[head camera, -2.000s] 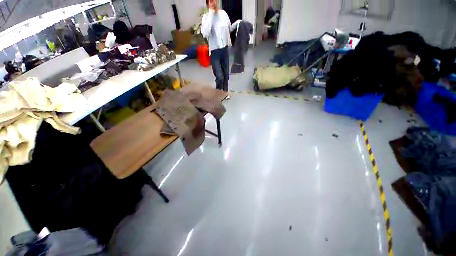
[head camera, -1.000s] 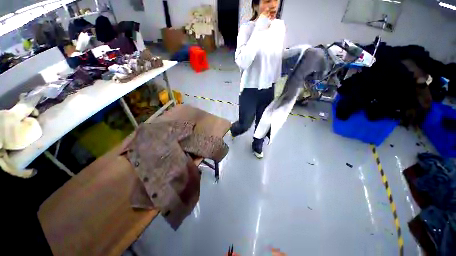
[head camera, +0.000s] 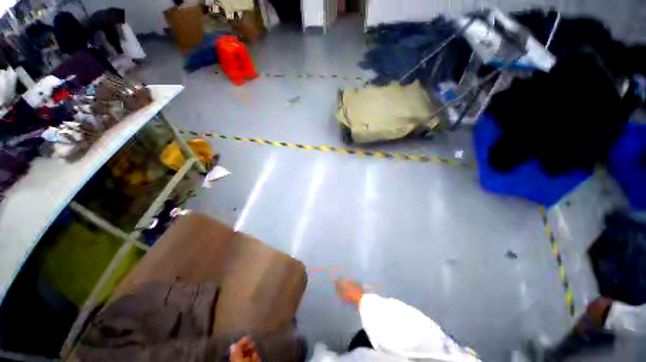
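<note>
A brown-grey garment (head camera: 152, 318) lies on the brown board table (head camera: 258, 283) at lower left. My left hand (head camera: 244, 350) shows small at the bottom edge, over the near side of the garment, mostly cut off; touch or grip cannot be told. What looks like my right hand (head camera: 348, 290), with a white sleeve, reaches in from the lower right over the floor. It is blurred, and its fingers cannot be made out.
A person's hand (head camera: 597, 309) and dark grey cloth show at the lower right edge. A white table (head camera: 32, 198) with heaped garments stands left. Beyond are a red stool-like object (head camera: 235, 60), a beige-covered load (head camera: 388, 112) and a blue bin (head camera: 520, 180) with black garments.
The view has moved forward past the brown table and turned down. The person in white carrying a grey garment has left the middle of the view. My hands show more than before.
</note>
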